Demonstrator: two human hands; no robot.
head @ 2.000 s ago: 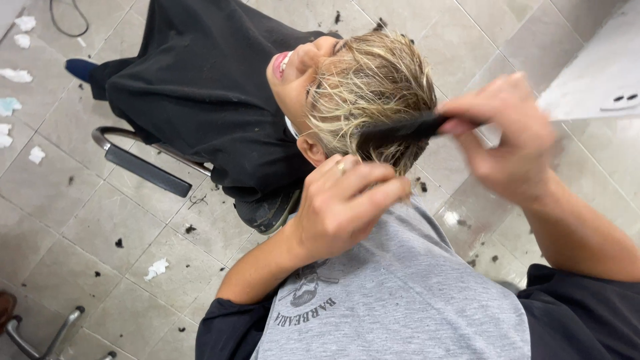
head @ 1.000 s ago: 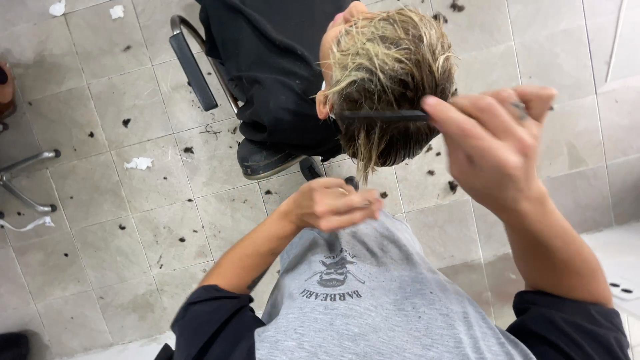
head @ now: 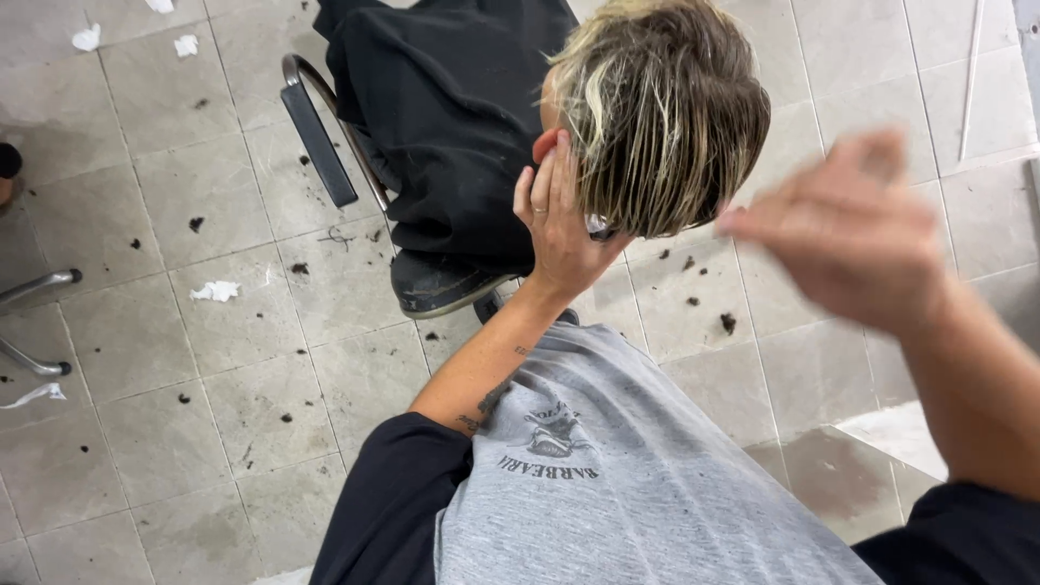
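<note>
A seated person's head (head: 666, 122) has wet, streaked blond and dark hair, combed straight down at the back. My left hand (head: 561, 215), a ring on one finger, lies with its fingers along the ear and the side of the head. By its palm, under the hair, shows a small shiny and dark thing (head: 600, 227), too hidden to name. My right hand (head: 845, 231) is raised to the right of the hair, apart from it and blurred by motion; whether it holds anything cannot be told. A black cape (head: 455, 106) covers the seated person's body.
The chair's padded armrest (head: 319, 146) stands left of the cape, above a black cushion edge (head: 443, 280). Dark hair clippings (head: 727, 323) and white paper scraps (head: 215, 291) lie on the tiled floor (head: 236, 431). Metal legs (head: 36, 357) stand at the far left. A grey apron (head: 617, 504) covers my front.
My left hand has moved up from below the hair to the ear. My right hand has moved away from the hair; the black comb it held there is no longer plainly visible.
</note>
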